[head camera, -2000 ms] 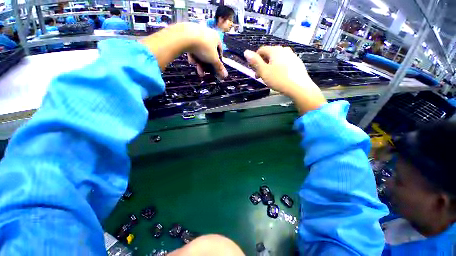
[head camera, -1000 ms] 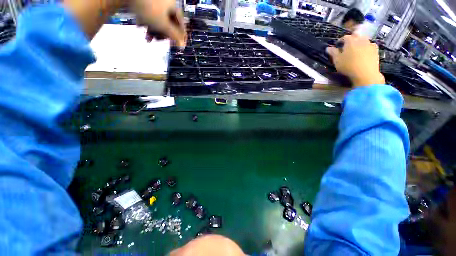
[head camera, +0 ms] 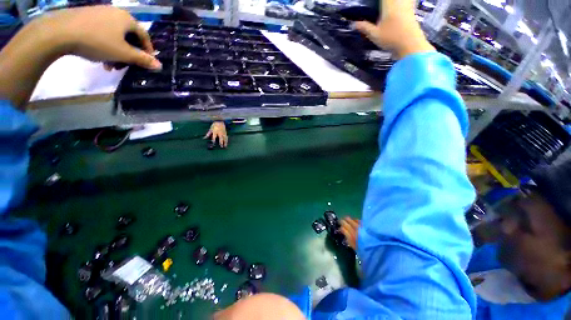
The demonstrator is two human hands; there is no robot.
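Note:
A black compartment tray (head camera: 222, 100) lies on the raised shelf, with small dark pieces in its pockets. My left hand (head camera: 116, 40) is at the tray's left end, fingers bent and close together. Something dark shows between them; I cannot tell whether it is held. My right hand (head camera: 397, 31) is raised over the black trays (head camera: 338, 47) at the right, thumb pointing left. Its fingers are cut off by the top edge, so its grip is hidden.
Black cases (head camera: 200, 254), loose pale bits (head camera: 194, 291), a labelled bag (head camera: 133, 270) and a yellow piece (head camera: 166, 265) lie on the green surface (head camera: 263, 187). Other people's hands (head camera: 218, 133) (head camera: 350, 232) reach in. A person (head camera: 532, 237) is close right.
The view has shifted. My left hand has come down to the tray's left end, and my right hand is higher, at the top edge. Two hands of other people have appeared over the green surface.

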